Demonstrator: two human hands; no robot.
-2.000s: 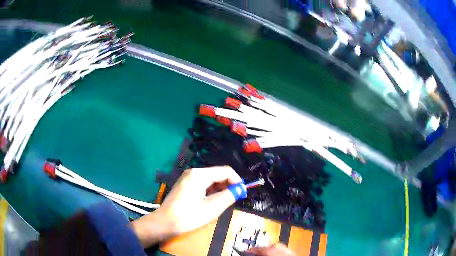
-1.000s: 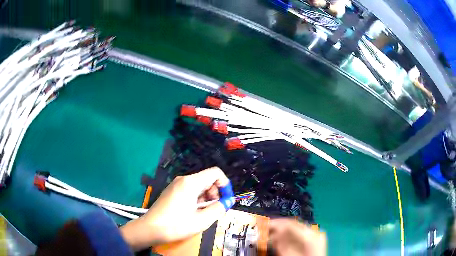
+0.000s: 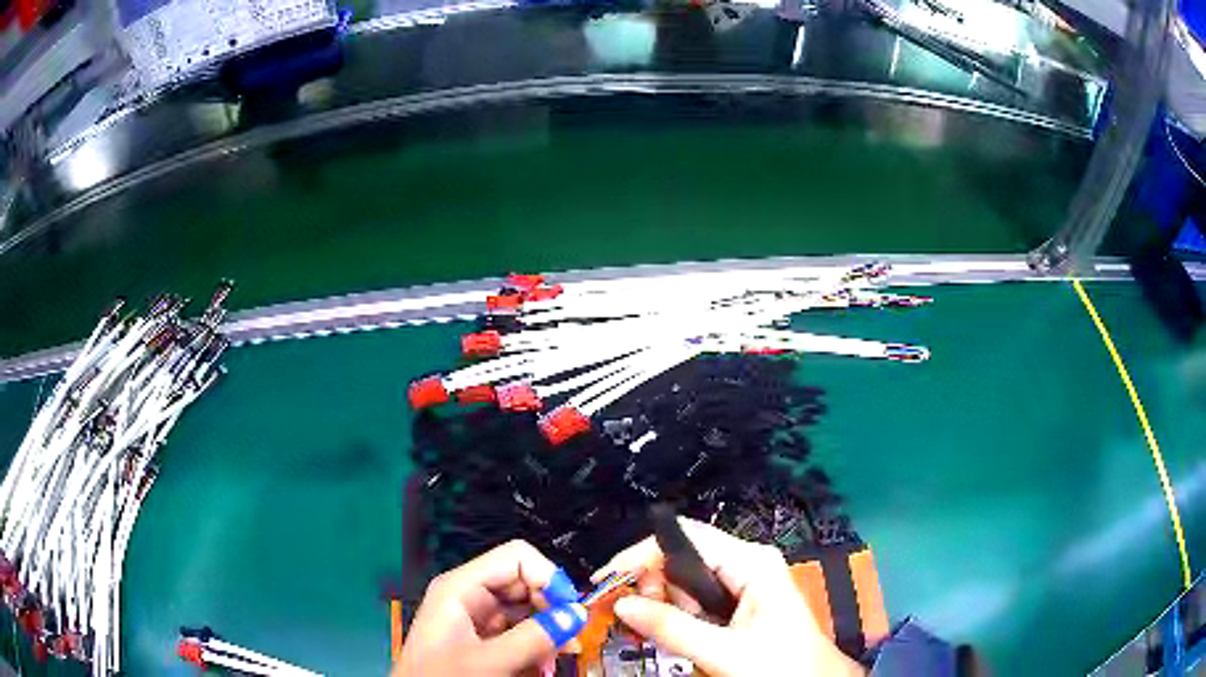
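My left hand (image 3: 509, 615), with blue wraps on its fingertips, pinches the thin coloured wire ends (image 3: 611, 582) of a white harness. The harness's red connector (image 3: 196, 652) lies on the mat at the lower left; its middle is cut off by the frame's edge. My right hand (image 3: 721, 602) holds a dark, flat hand tool (image 3: 688, 562) and its fingertips meet the wire ends. Both hands are over the orange board (image 3: 866, 598). The metal fixture (image 3: 632, 657) shows partly below the hands. Whether a housing is between the fingertips cannot be told.
A wide heap of black housings (image 3: 516, 489) lies behind the hands. The central harness pile (image 3: 661, 318) fans out behind it, red ends left. A larger harness bundle (image 3: 93, 463) lies far left. A metal rail (image 3: 331, 314) and a yellow line (image 3: 1140, 397) cross the green bench.
The view has turned and levelled. My right hand has come in beside my left hand at the wire ends, and the dark tool in it now shows clearly. The left hand still holds the wires.
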